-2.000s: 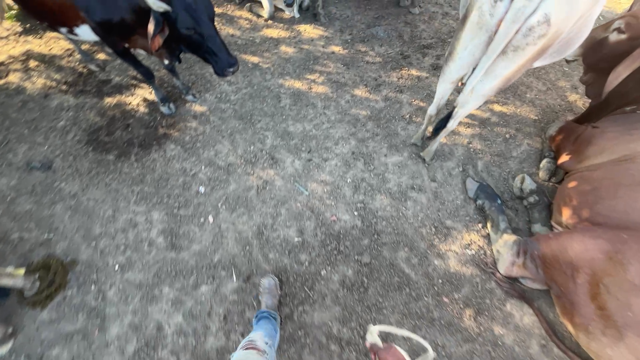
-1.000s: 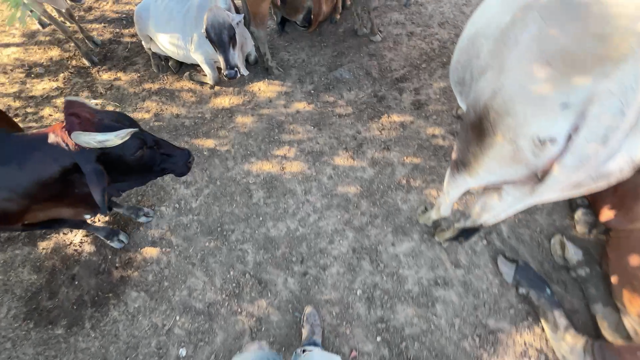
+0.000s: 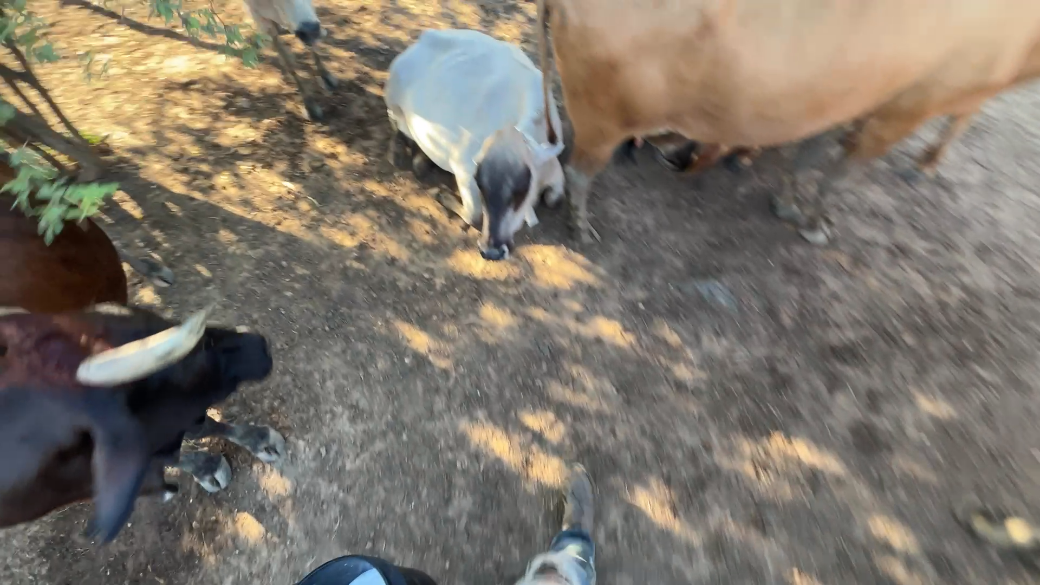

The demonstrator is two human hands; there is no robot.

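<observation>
Neither of my hands shows in the head view. At the bottom edge, left of my leg, the rounded rim of a dark object (image 3: 366, 569) comes into view; what it is and whether a hand holds it cannot be seen. My booted foot (image 3: 578, 500) and a jeans leg (image 3: 574, 549) stretch forward over the dirt. A dark, horned cow (image 3: 106, 422) lies close on the left, its head turned toward the middle. Farther ahead a white cow (image 3: 467, 106) with a dark face lies with its muzzle low over the ground.
A tan cow (image 3: 731, 73) stands across the upper right, beside the white one. Another pale animal (image 3: 284, 16) stands at the top left. A reddish-brown body (image 3: 57, 252) and leafy branches (image 3: 61, 191) border the left side. Sun patches dapple the dirt ground (image 3: 390, 390).
The view has moved forward among the cattle. The white and brown animals on the right have left the frame. A hand with a rope loop, seen at the bottom two seconds ago, is out of view.
</observation>
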